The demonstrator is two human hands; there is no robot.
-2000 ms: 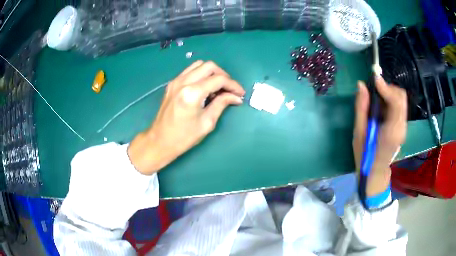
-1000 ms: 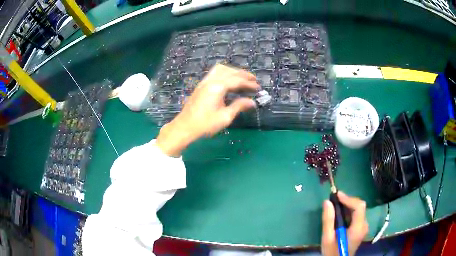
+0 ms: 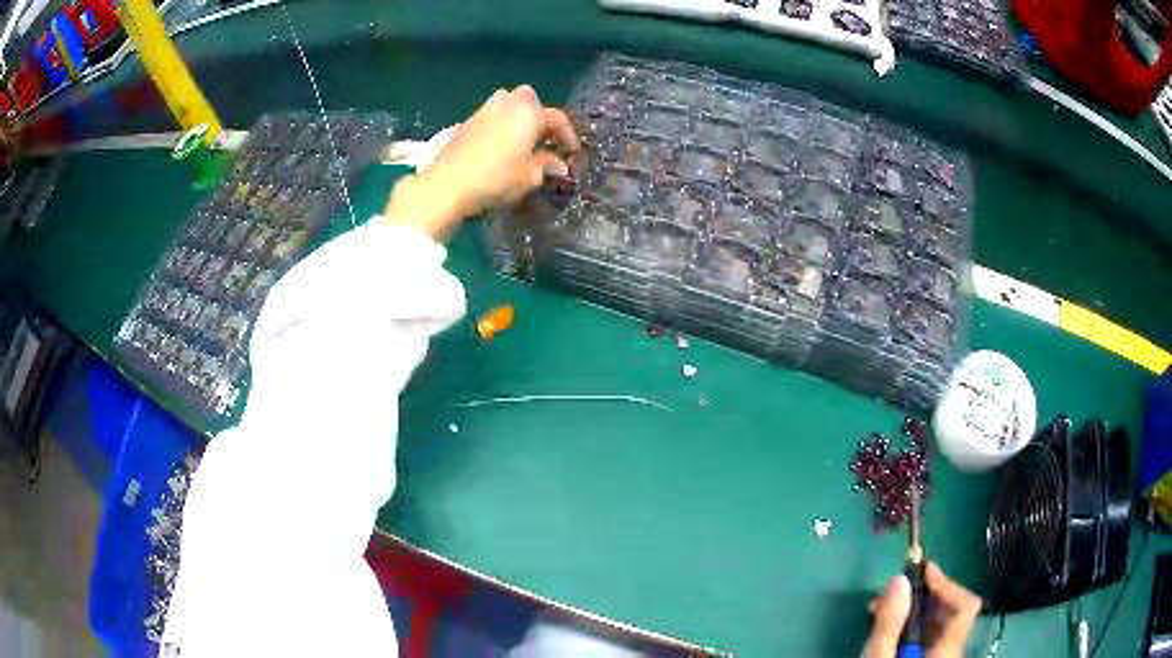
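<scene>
My left hand [image 3: 495, 154] is over the left end of the stacked clear blister trays [image 3: 758, 193]. Its fingertips are bent down at the pockets; whether they hold a board is not clear. My right hand [image 3: 928, 617], cut off by the bottom edge, holds the soldering iron [image 3: 915, 578] upright, its tip among or over the dark red components [image 3: 889, 476]. The solder wire [image 3: 559, 399] lies curved on the green mat [image 3: 604, 489]. A small silvery part [image 3: 823, 527] lies left of the iron.
A white bowl of small parts [image 3: 985, 409] and the black fan [image 3: 1060, 514] stand at the right. An orange lump [image 3: 495, 320] lies below the trays. Another blister tray [image 3: 244, 264] lies at the left. A white container is partly behind my left hand.
The view has shifted toward the trays. My left hand left the mat, held a silvery board over the trays, then moved to their left end. The iron moved down to the dark red pile.
</scene>
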